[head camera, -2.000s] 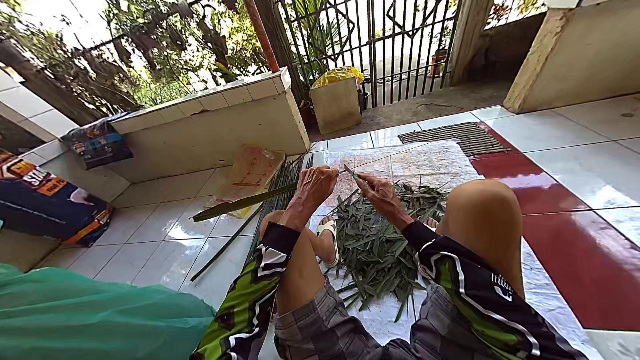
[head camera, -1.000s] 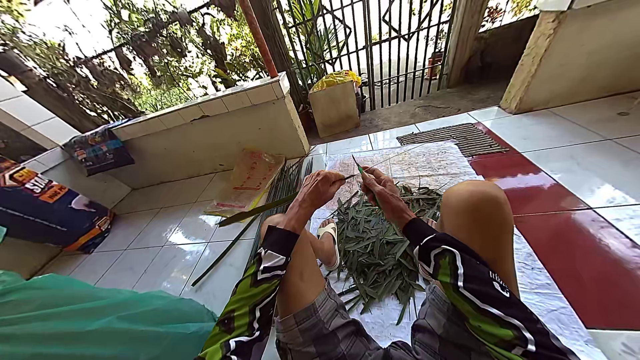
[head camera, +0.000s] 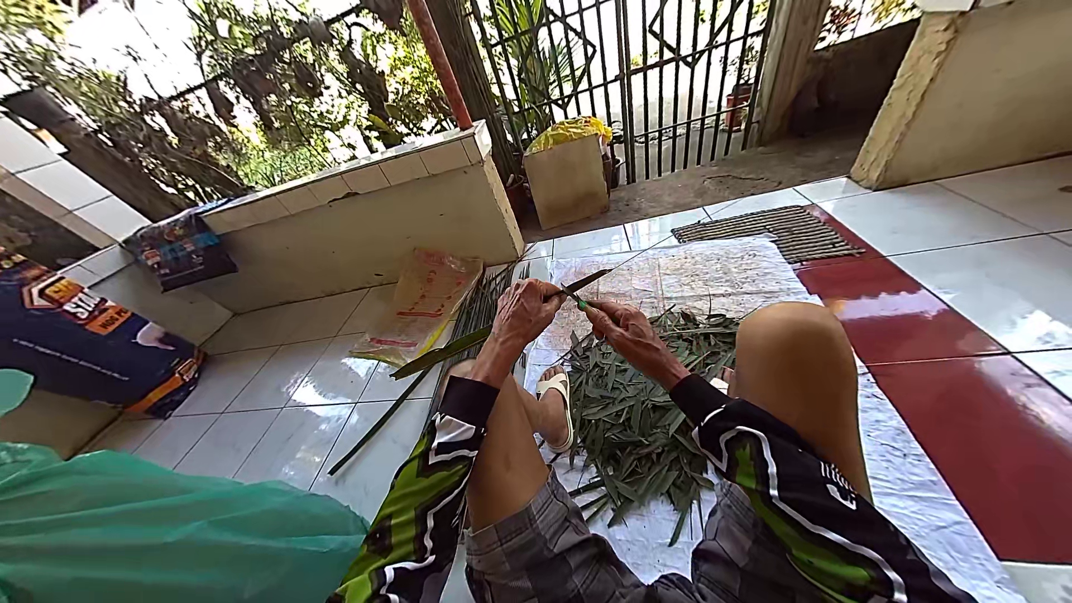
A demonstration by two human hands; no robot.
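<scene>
My left hand (head camera: 525,311) is closed on a long green leaf strip (head camera: 440,354), whose broad end trails to the left and whose narrow part sticks out past the fingers. Just to the right, my right hand (head camera: 621,328) grips a small tool with a green part (head camera: 582,305) and a dark tip; its exact kind cannot be told. That tip meets the leaf strip between the two hands. Beneath them, a pile of cut green leaf pieces (head camera: 636,410) lies on a white sheet (head camera: 900,469) between my feet. Long thin strips or stalks (head camera: 486,303) lie beside my left leg.
A plastic bag with red print (head camera: 435,289) lies by the low wall (head camera: 394,226). Green plastic (head camera: 167,528) covers the lower left, near a dark printed sack (head camera: 92,335). A ribbed mat (head camera: 766,234) and a box with a yellow bag (head camera: 568,188) are ahead, before the metal gate (head camera: 678,92).
Both hands have stayed close together above the pile, with small shifts. The tool's tip pointed upward a second ago and now lies across the leaf strip.
</scene>
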